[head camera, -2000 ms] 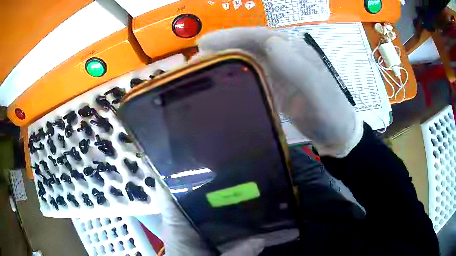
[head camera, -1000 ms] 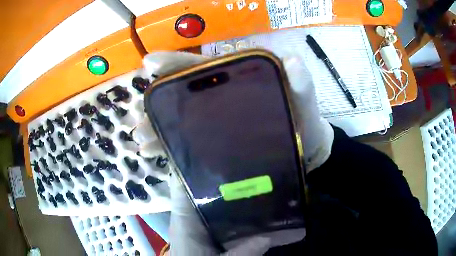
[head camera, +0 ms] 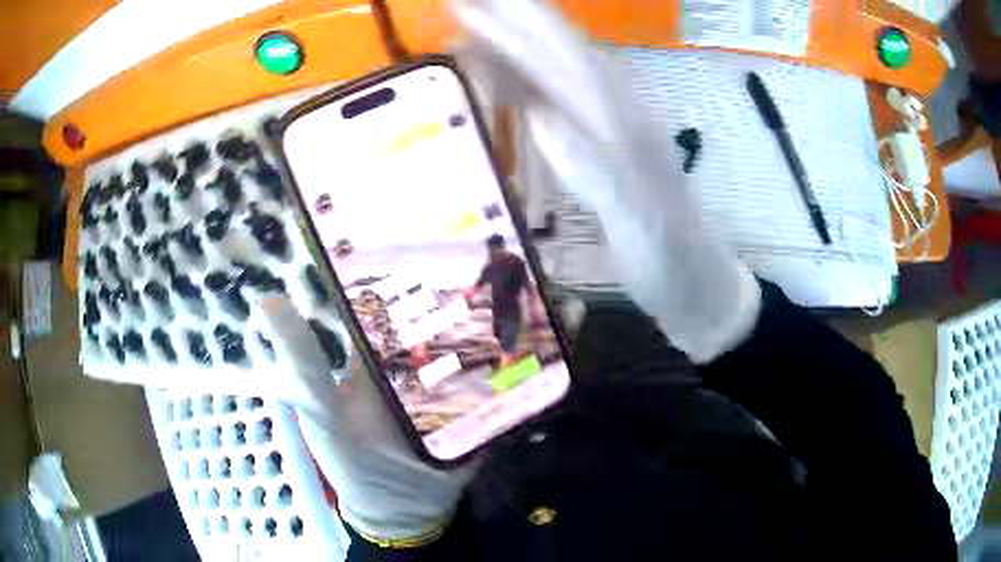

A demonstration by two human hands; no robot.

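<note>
The smartphone (head camera: 428,258) has a lit, bright screen with a picture of a person in its lower half. My left hand (head camera: 368,445), in a white glove, holds it at its lower left edge. My right hand (head camera: 626,198), gloved in white, is blurred and raised to the right of the phone, apart from its lower part; its fingertips reach up over the orange ledge, and I cannot tell whether they are open. A small black earbud (head camera: 688,148) lies on the white record sheet (head camera: 746,236), right of my right hand.
The filled foam tray (head camera: 121,371) lies left along the orange ledge (head camera: 181,104), with another tray (head camera: 236,483) below. Green buttons (head camera: 279,53) sit on the ledge. A marker pen (head camera: 788,159) lies on the sheet. A white cable (head camera: 909,165) and another tray (head camera: 966,406) are at right.
The phone screen has turned from dark to lit. The phone has shifted left and up. My right hand has left the phone's right side and moved up. An earbud now shows on the sheet.
</note>
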